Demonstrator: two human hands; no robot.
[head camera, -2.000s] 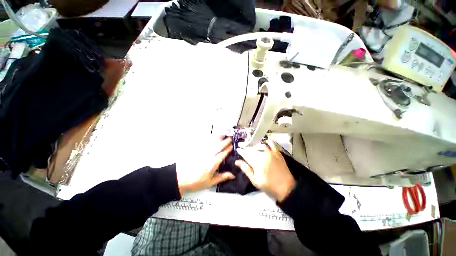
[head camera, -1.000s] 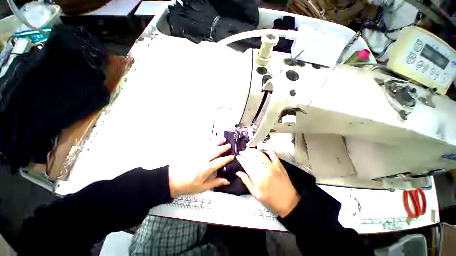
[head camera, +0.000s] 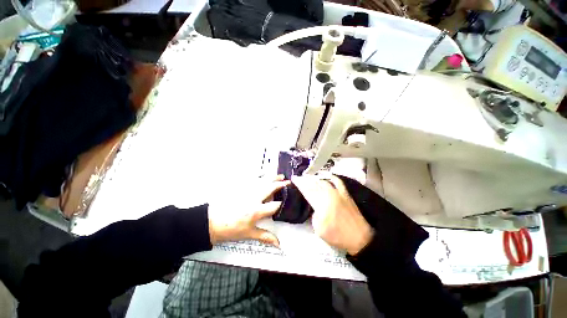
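Note:
A small dark fabric piece (head camera: 292, 205) lies on the machine bed, with its far end at the shiny presser foot (head camera: 301, 159). My left hand (head camera: 245, 217) lies flat left of the piece, its fingertips touching the left edge. My right hand (head camera: 332, 211) is on the right side of the piece, fingers bent onto it near the foot; whether it pinches the cloth is hidden. The cream-white sewing machine (head camera: 435, 124) stands right of the needle. More dark cloth or sleeve, hard to tell apart, shows beside my right wrist.
A large dark bundle (head camera: 62, 118) lies at left on a brown board (head camera: 93, 174). More dark pieces (head camera: 264, 22) lie in the white tray (head camera: 404, 53) behind the machine. Red-handled snips (head camera: 518, 246) lie at the right front. A control panel (head camera: 528, 65) is at top right.
The dark piece shows more of its far end at the foot. My left hand has shifted slightly down with its thumb lower. My right hand's fingers are more bent over the cloth.

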